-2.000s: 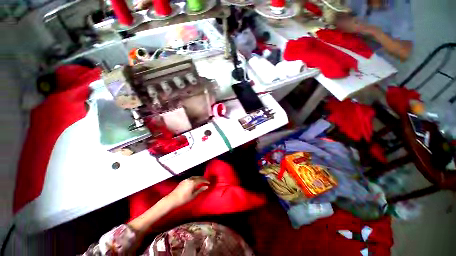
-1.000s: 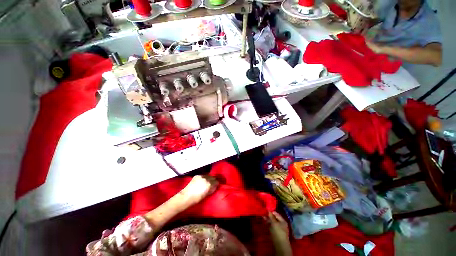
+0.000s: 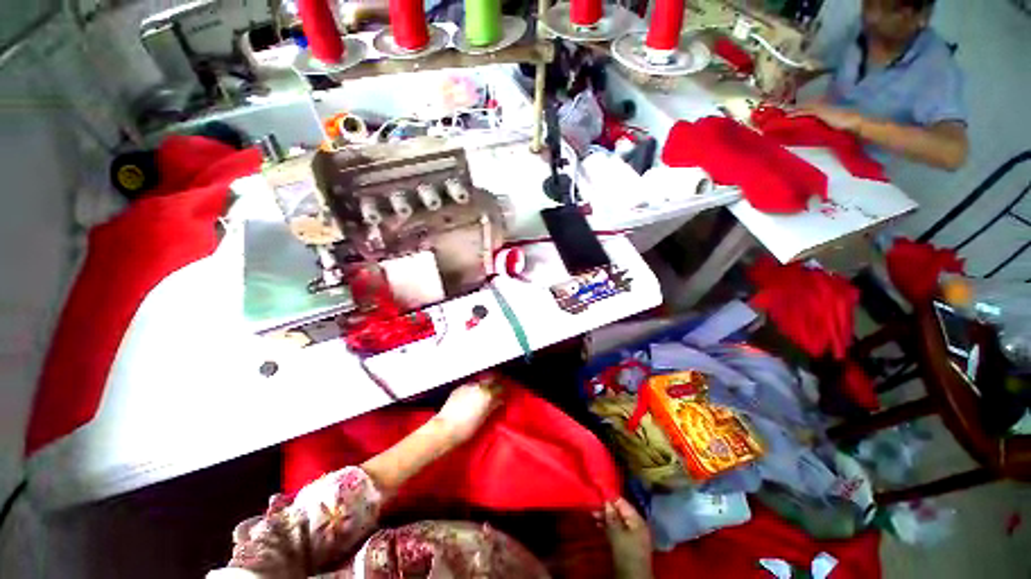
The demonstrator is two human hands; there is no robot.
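Note:
A red fabric panel [image 3: 531,452] lies over the lap below the table's front edge. My left hand [image 3: 469,409] is closed on its upper edge near the table. My right hand [image 3: 621,523] pinches its right edge at the bottom of the view. The panel is spread between both hands. The overlock machine [image 3: 413,209] stands on the white table behind, with bare cloth plate [image 3: 283,277] to its left. Red scraps [image 3: 390,328] lie in front of the machine. Another red panel [image 3: 124,271] lies along the table's left side.
A black phone [image 3: 577,239], a small metal parts tray [image 3: 591,288] and a pink-red roll [image 3: 510,264] lie right of the machine. An orange box [image 3: 703,425] rests on grey cloth at the right. Another person [image 3: 904,102] handles red cloth at a side table.
My left hand has moved slightly up and right with the cloth. My right hand came into view at the panel's right edge, and the panel is spread wider.

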